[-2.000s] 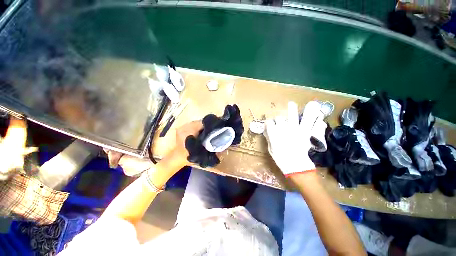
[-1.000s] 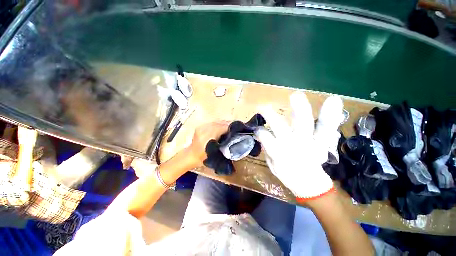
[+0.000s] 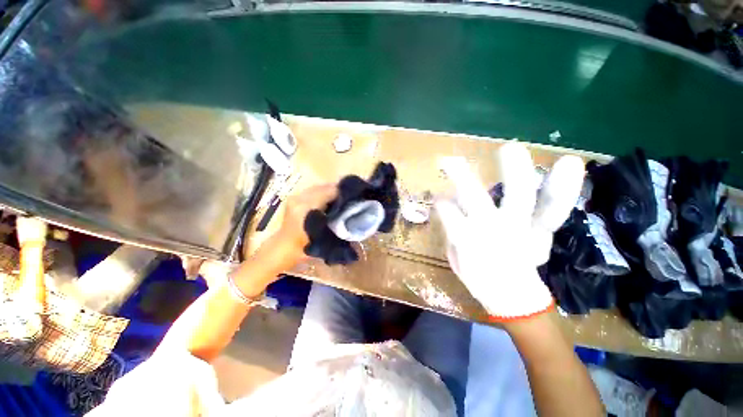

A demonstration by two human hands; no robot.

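Note:
My bare left hand, with a bracelet at the wrist, holds a black moulded piece with lobed edges above the bench's front edge. The pale oval base opening of the body inside it faces the camera. My right hand, in a white knitted glove with an orange-red cuff, is right of the piece, apart from it, fingers spread. Nothing shows in it; the palm side is hidden. A small round white tub stands between the hands. Black and silver assemblies stand in a row at the right.
White tapered bottles cluster at the left by a cable. A dark bar lies near them. A small white piece lies at the back. A green belt runs behind the board. A shiny panel and another person's arm are at the left.
From one second ago, my left hand and the black piece have moved left, away from the glove. The white tub shows again between the hands. The gloved fingers remain spread.

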